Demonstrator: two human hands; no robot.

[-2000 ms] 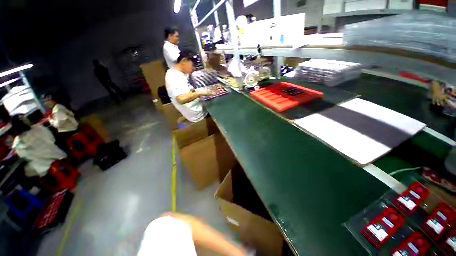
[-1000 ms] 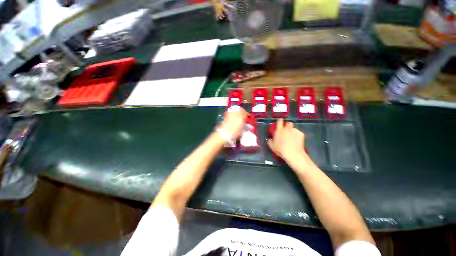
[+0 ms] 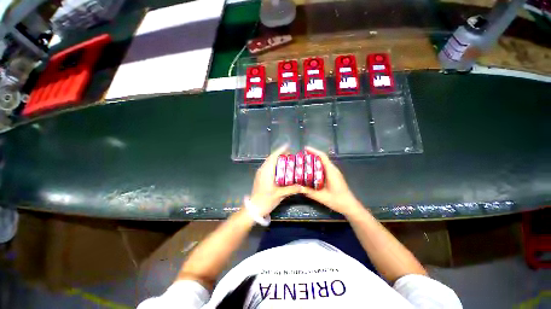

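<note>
A clear ten-pocket tray lies on the dark green surface. Its far row holds several red-backed phones with black round camera areas and white labels. The near row of pockets is empty. My left hand and my right hand together hold several phones on edge in a row, just in front of the tray's near edge. Both hands are bare and press the row from its two sides.
A red plastic tray and a white board with a grey band lie at the left. A small reddish bar and a fan base are behind the tray. A white bottle stands at the back right.
The view has turned from the aisle to the bench. The near-row phones are out of their pockets and gathered between my hands, which have drawn back towards me.
</note>
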